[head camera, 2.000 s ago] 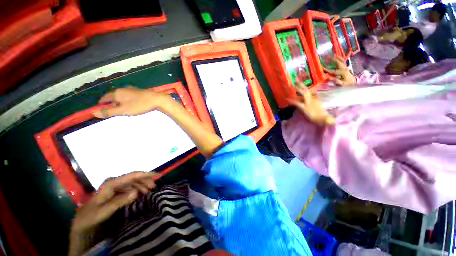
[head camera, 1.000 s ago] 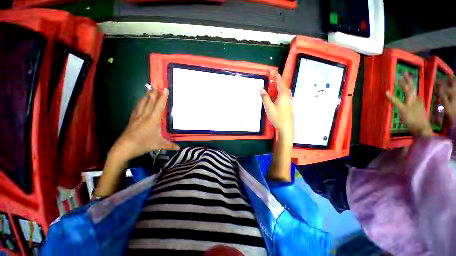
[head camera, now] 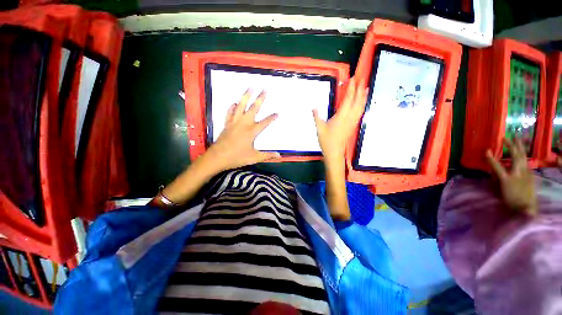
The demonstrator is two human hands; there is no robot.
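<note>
A tablet with a plain white screen (head camera: pixel 289 117) lies in an orange-red foam tray (head camera: pixel 194 80) on the green bench (head camera: pixel 151 86). My left hand (head camera: pixel 241 132) is over the screen's left half, fingers spread, holding nothing. My right hand (head camera: pixel 342 123) is at the tablet's right edge, thumb over the screen and fingers raised over the right side of the tray, holding nothing. Exact contact with the glass cannot be told. A second tablet (head camera: pixel 400 117), its white screen showing a small drawing, lies tilted in its own foam tray (head camera: pixel 445 135) just to the right.
Orange foam trays with tablets (head camera: pixel 111 80) lean at the left. A white tray (head camera: pixel 453 29) with a dark device is at the rear right. Beyond it are trays with a green-screen tablet (head camera: pixel 522 92) and another person's hand (head camera: pixel 516 181). A blue stool (head camera: pixel 363 203) is below the bench.
My left hand has moved from the tray's left edge onto the screen. My right hand stays at the right edge. The neighbour's hand has moved lower.
</note>
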